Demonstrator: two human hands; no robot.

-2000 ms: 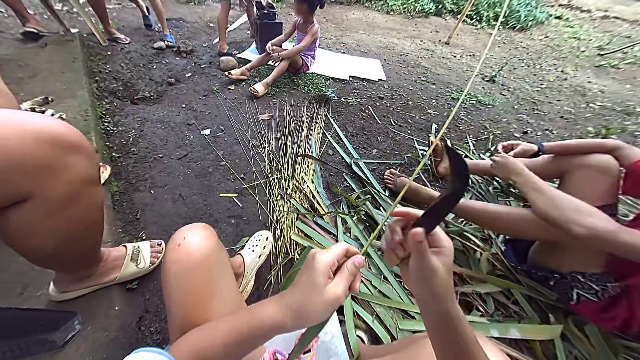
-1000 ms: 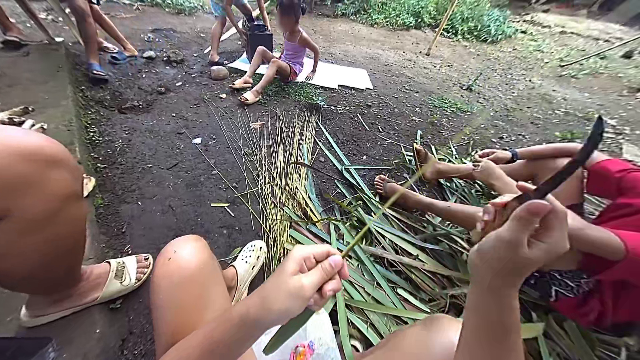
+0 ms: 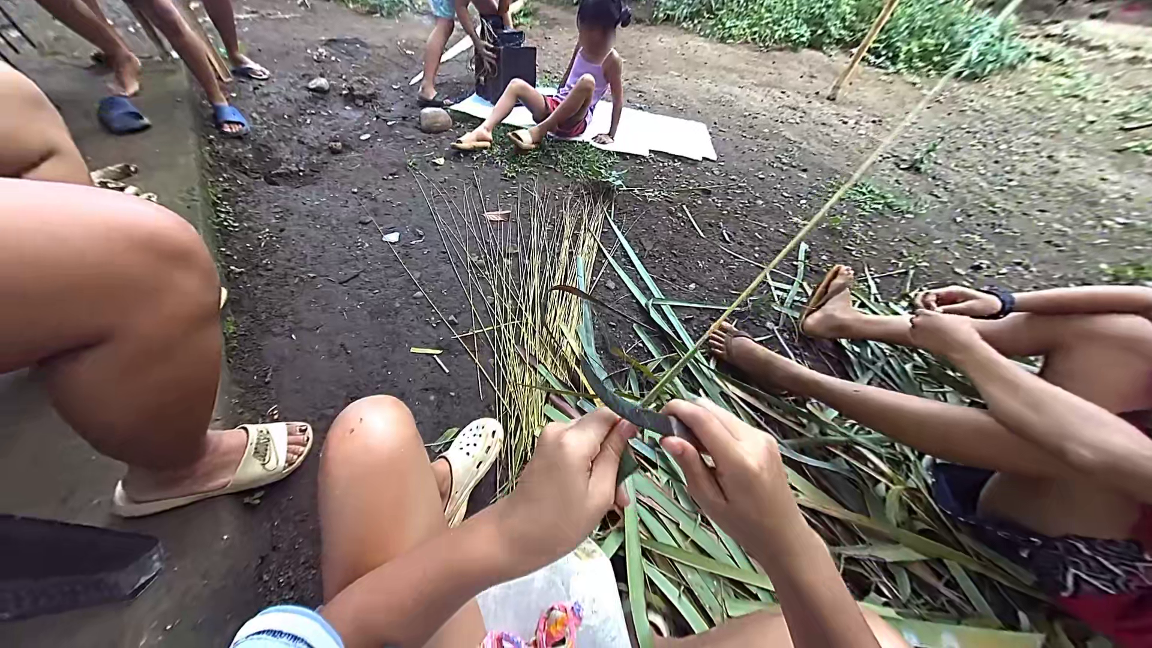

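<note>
My left hand (image 3: 571,472) pinches the base of a long palm leaflet midrib (image 3: 792,243), which slants up to the upper right; a green leaf strip hangs below the fingers. My right hand (image 3: 733,463) grips a dark curved knife (image 3: 630,409) by its handle end, mostly hidden by the fingers. The blade lies against or just in front of the midrib close to my left fingertips, and its curve runs up to the left. Beyond my hands, a pile of thin stripped midribs (image 3: 522,297) lies on the soil. Green leaf strips (image 3: 684,531) are heaped below and to the right.
A person's bare legs (image 3: 864,414) stretch over the leaves at right. At left are another person's knee (image 3: 108,297) and a concrete edge (image 3: 193,180). A child sits on a white sheet (image 3: 670,135) ahead. A dark object (image 3: 72,567) lies lower left.
My right hand has come back left from the far right with the knife, whose blade is now close to my left hand. My left hand still holds the midrib.
</note>
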